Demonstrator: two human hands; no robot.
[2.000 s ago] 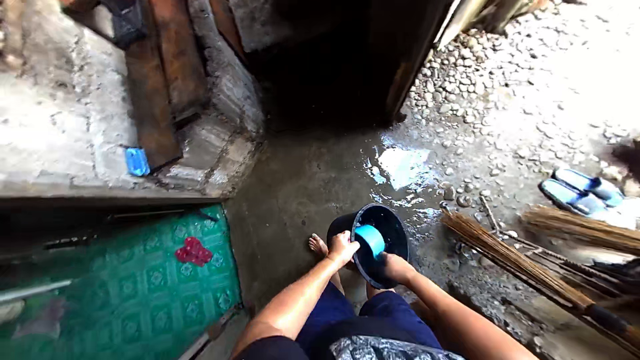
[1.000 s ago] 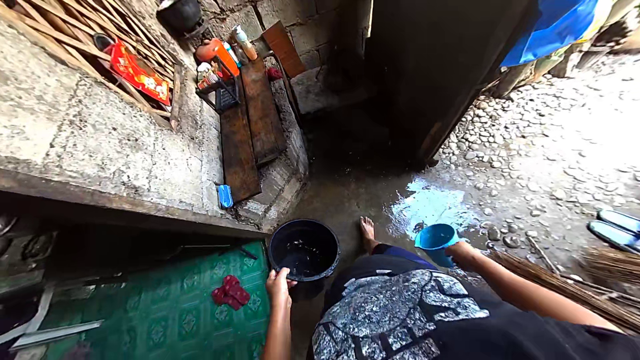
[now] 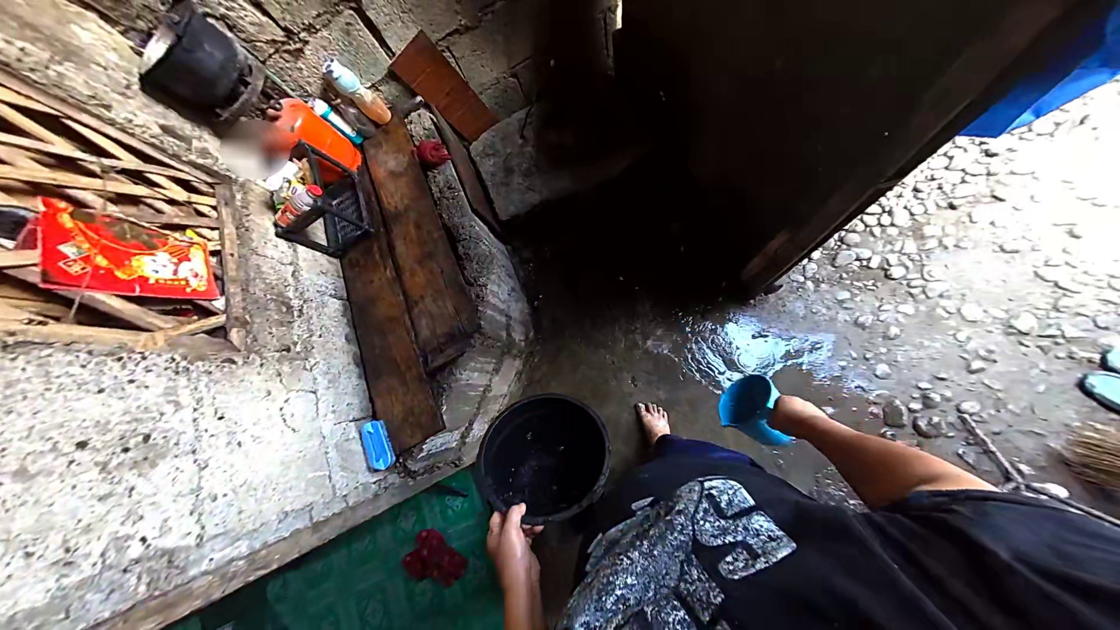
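My left hand (image 3: 514,541) grips the near rim of a black plastic bucket (image 3: 544,457), whose dark inside shows a few light specks. My right hand (image 3: 794,416) is closed on a blue plastic dipper (image 3: 749,404), held out to the right over the wet concrete floor. The dipper's mouth faces up and to the left; what it holds cannot be told. Beyond it a puddle (image 3: 744,350) shines with ripples. My bare foot (image 3: 653,422) stands on the floor between bucket and dipper.
At left, a concrete ledge (image 3: 289,420) carries wooden planks (image 3: 389,350), a blue object (image 3: 377,445), a black crate (image 3: 346,214) and a blackened pot (image 3: 197,70). A red cloth (image 3: 434,558) lies on green patterned flooring (image 3: 341,577). Pebbly ground (image 3: 971,289), slippers (image 3: 1101,389) and a broom (image 3: 1094,451) are at right.
Two seconds ago both hands were at the bucket with the dipper inside it. The dipper is now out to the right in my right hand, and the bucket stands left of my foot. The view has shifted.
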